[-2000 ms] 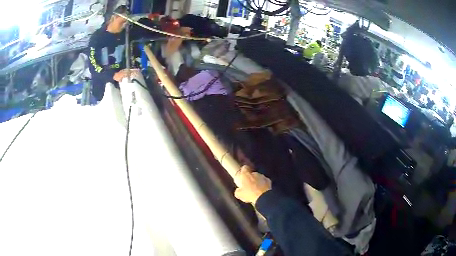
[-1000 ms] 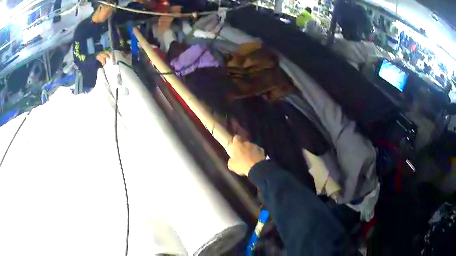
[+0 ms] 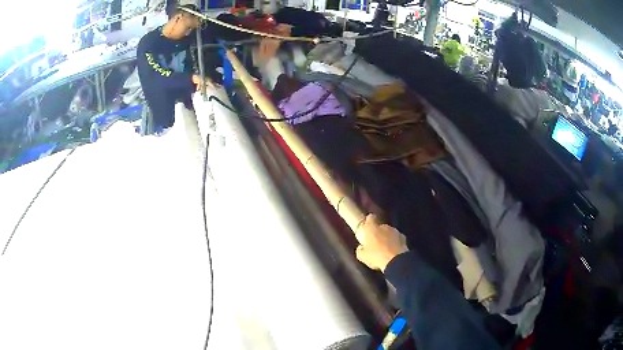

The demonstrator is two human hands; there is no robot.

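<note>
My right hand (image 3: 381, 243) is bare with a dark sleeve and is closed around the near end of a long tan wooden pole (image 3: 300, 149). The pole runs diagonally away towards a coworker. The thick off-white fabric roll (image 3: 273, 225) lies to the left of the pole, roughly alongside it. Bright white fabric (image 3: 102, 260) spreads over the left side, overexposed. My left hand is not in view.
A coworker in a dark top (image 3: 164, 72) stands at the far end, a hand at the roll. A black cord (image 3: 207, 225) hangs over the white fabric. Purple cloth (image 3: 312, 103), brown cloth (image 3: 396, 126) and grey cloth (image 3: 509, 232) lie right of the pole. A lit screen (image 3: 569, 138) is far right.
The view has shifted, so the scene sits further right, and lower than one second ago. My right hand still holds the pole. The roll's near end is now mostly cut off by the bottom edge.
</note>
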